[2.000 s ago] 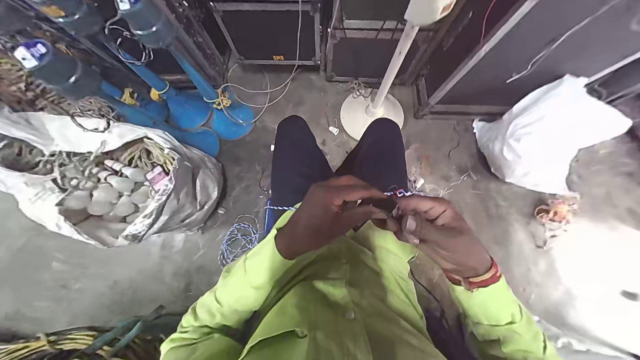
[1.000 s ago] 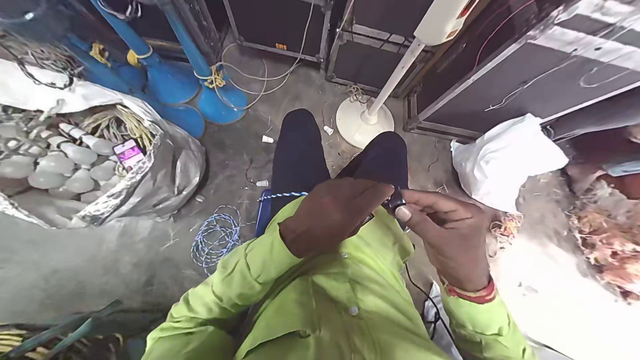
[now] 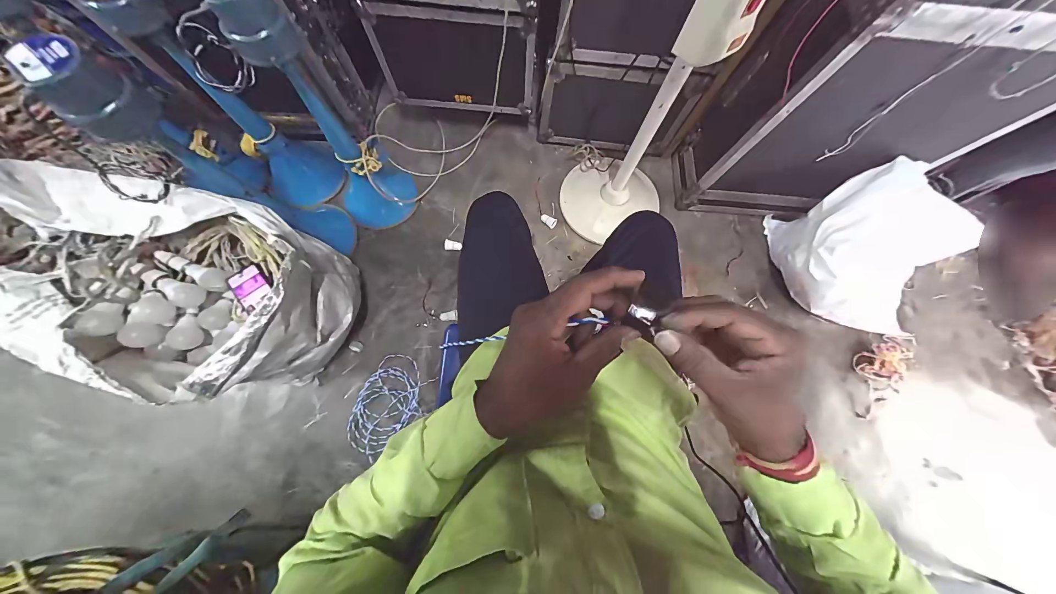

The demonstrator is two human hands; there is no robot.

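My left hand (image 3: 565,351) is closed round a blue-and-white twisted wire (image 3: 474,341) above my lap. Between both hands is a small dark fitting with a shiny metal part (image 3: 643,313), its exact kind unclear. The thumb and fingers of my right hand (image 3: 730,355) pinch its right side. The twisted wire runs left past my thigh, and a loose coil of like wire (image 3: 386,408) lies on the floor.
A sack of light bulbs (image 3: 313,330) stands at left, with a lit phone (image 3: 249,286) on it. Blue stands (image 3: 375,194), a white pedestal base (image 3: 609,202), black cases (image 3: 454,66) and a white sack (image 3: 858,247) surround me. Part of another person shows at far right.
The shiny metal part between my hands has come into sight. My left hand's fingers are raised further from the fitting than one second ago.
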